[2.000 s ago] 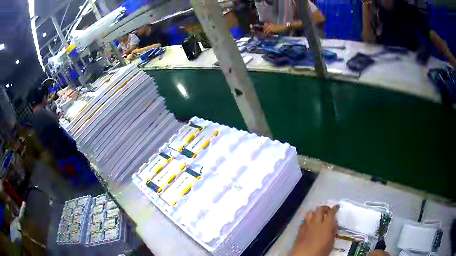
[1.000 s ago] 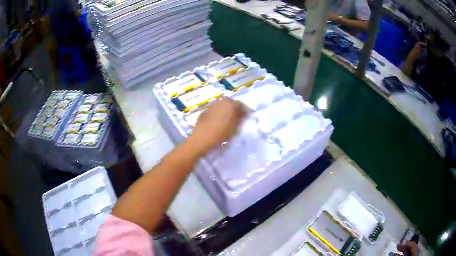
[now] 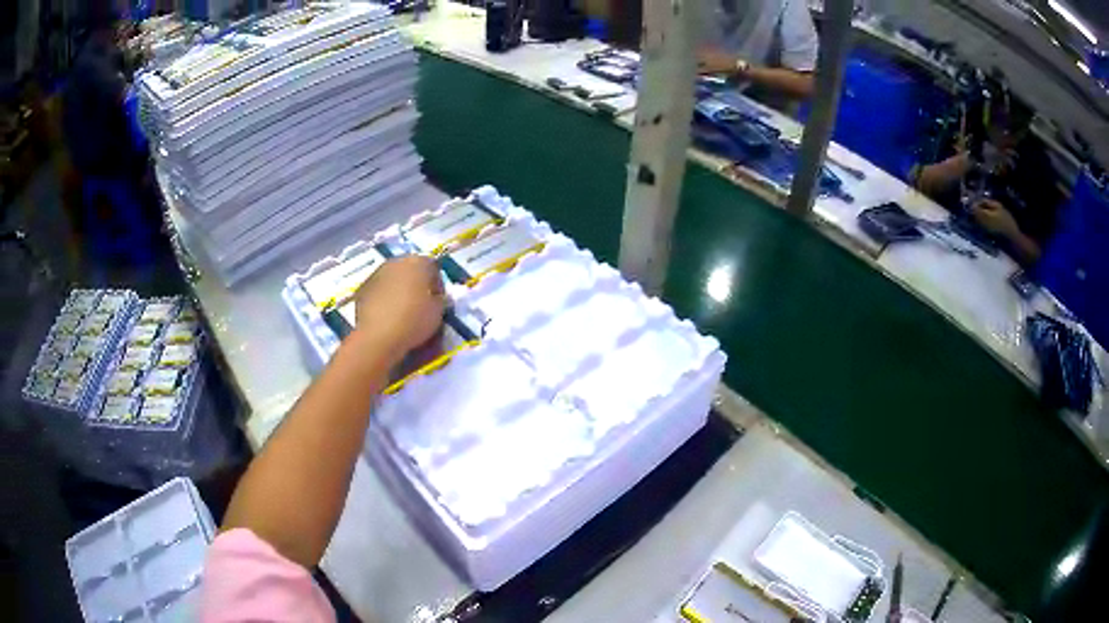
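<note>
My left hand (image 3: 404, 302), bare with a pink sleeve, reaches over the top cell tray (image 3: 547, 456). Its fingers point down at the flat silver cells with yellow edges; the fingertips are hidden, so I cannot tell if they grip one. One cell (image 3: 496, 253) lies beyond the hand, and another shows partly beneath it. At the bottom right, a white power bank case (image 3: 812, 562) has a green board at one end and a looped white lead. A cell (image 3: 733, 602) lies in the case beside it, cut off by the edge. My right hand is not in view.
A tall tray stack (image 3: 304, 146) stands behind the top tray. Filled trays (image 3: 152, 359) and an empty tray (image 3: 140, 554) are low at left. A metal post (image 3: 651, 158) rises by the green conveyor (image 3: 778, 292). People work opposite.
My left hand has gone from the cases to the cell tray, then over to the cells at its far left. The view has swung left. My right hand has left the picture.
</note>
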